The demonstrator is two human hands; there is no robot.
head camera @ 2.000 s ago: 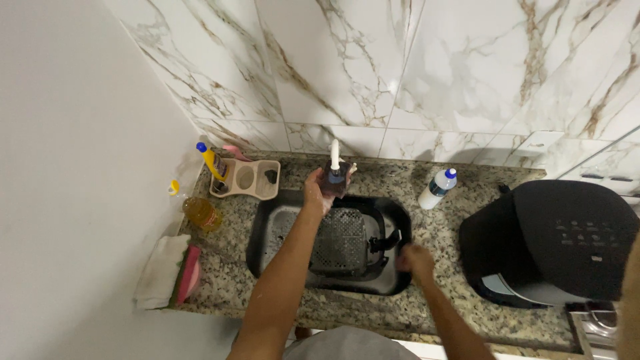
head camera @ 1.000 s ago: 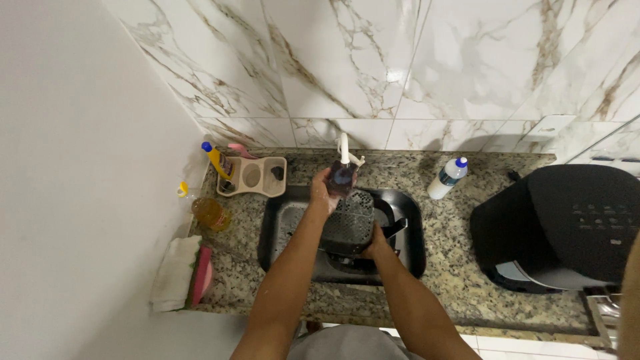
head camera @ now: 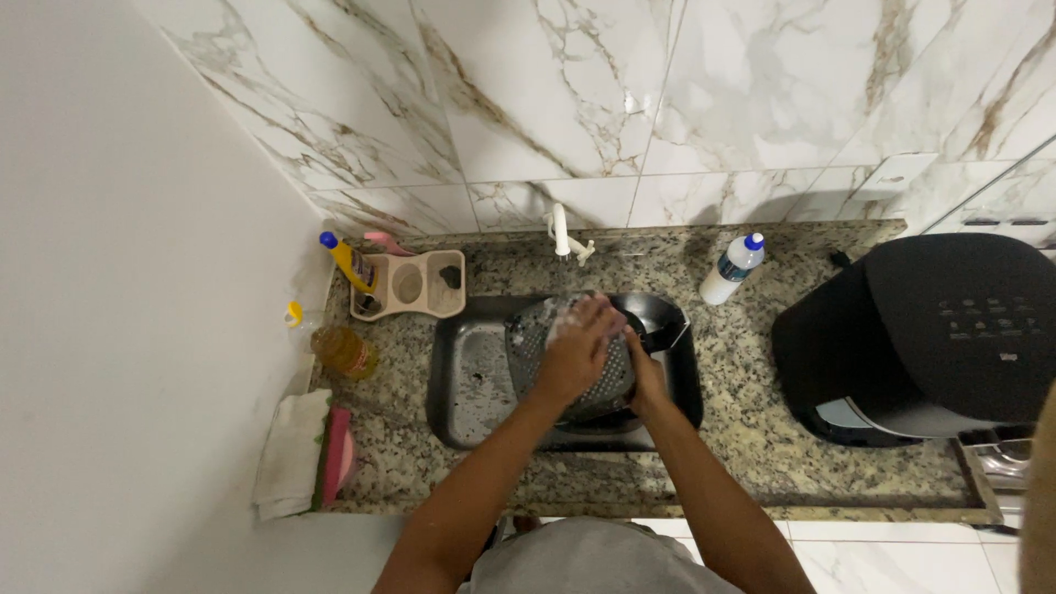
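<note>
A dark perforated air fryer tray [head camera: 615,375] is tilted up over the metal sink [head camera: 478,388], below the white faucet [head camera: 561,231]. My right hand [head camera: 648,371] grips the tray at its right edge. My left hand [head camera: 582,342] lies on the tray's face, blurred, with whitish foam or water around the fingers; whether something small is under it cannot be seen. A black part with a metal strip [head camera: 667,337], perhaps a basket handle, shows behind the tray in the right side of the sink.
At the left stand a beige holder [head camera: 445,307] with a yellow bottle [head camera: 353,266], a bottle of amber liquid [head camera: 345,353], a white cloth [head camera: 293,454] and a pink item [head camera: 338,454]. At the right are a white bottle with blue cap [head camera: 733,271] and a black air fryer [head camera: 916,338].
My left hand has moved from the dark thing it held under the faucet down onto the tray's face. My right hand was off the tray two seconds ago and now holds it, raised.
</note>
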